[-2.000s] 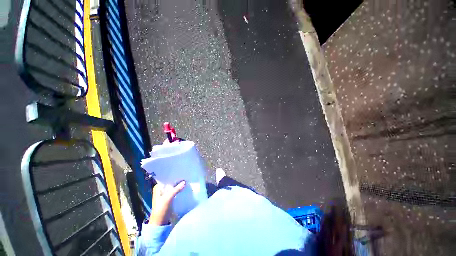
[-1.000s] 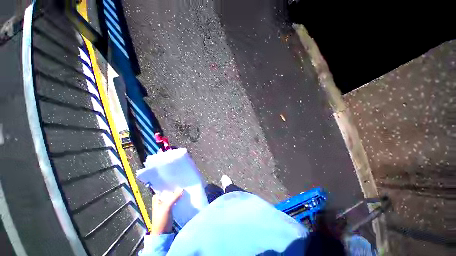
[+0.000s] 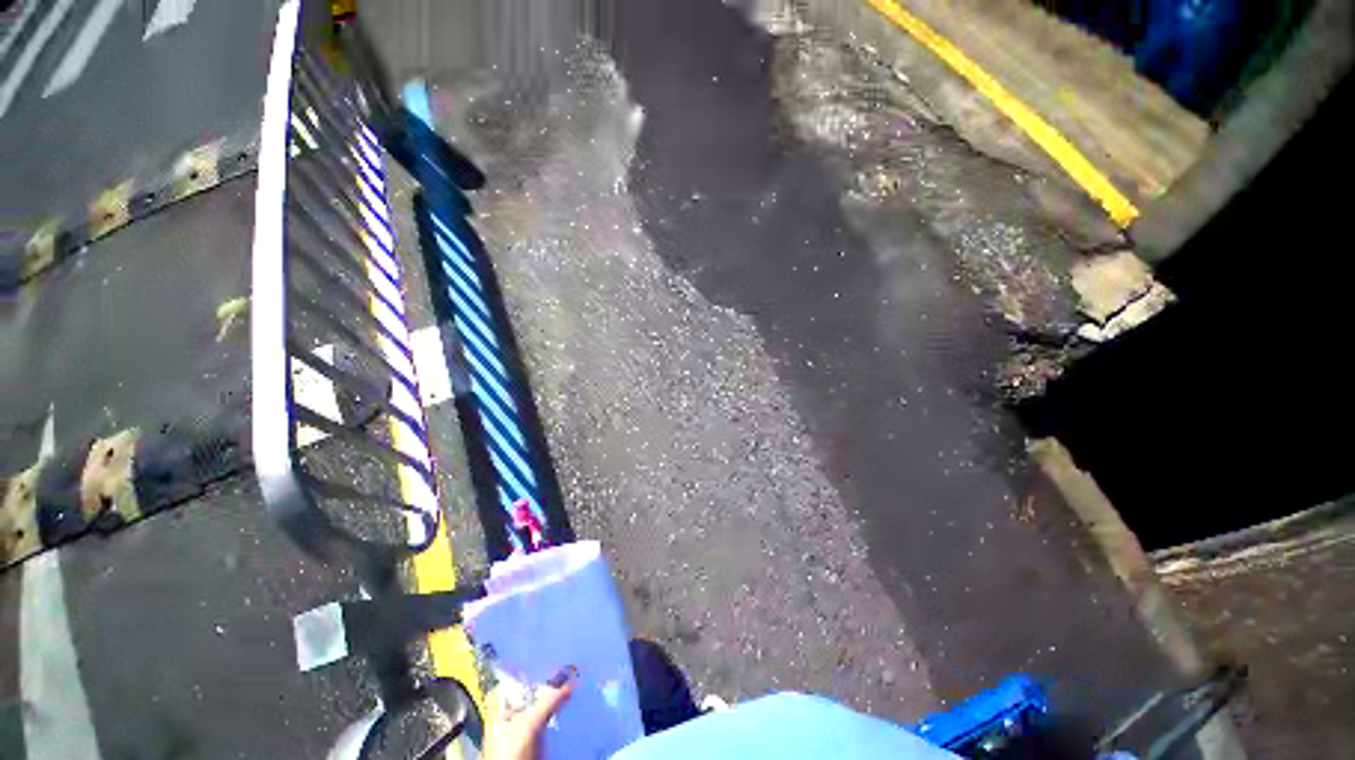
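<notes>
My left hand [image 3: 529, 716] is at the bottom of the picture, closed around folded white papers [image 3: 562, 641]. The thumb lies over the face of the papers. A bright red-pink bottle cap [image 3: 528, 523] shows just beyond the papers' far edge; the rest of the bottle is hidden. At the lower right, part of a blue hand trolley [image 3: 990, 716] shows beside my light blue clothing, with a dark handle bar [image 3: 1181, 713] to its right. My right hand is not in view.
A metal railing [image 3: 272, 282] runs along the left, with a yellow line at its foot. Beyond it are road and striped speed bumps [image 3: 112, 475]. Grey asphalt [image 3: 669, 431] lies ahead. A kerb [image 3: 1107, 520], a deep black shadow and a yellow line [image 3: 1025, 119] are on the right.
The view has moved forward along the railing; speed bumps and a right-hand yellow line now show. The papers, left hand and trolley sit lower in the picture. The left hand still holds the papers.
</notes>
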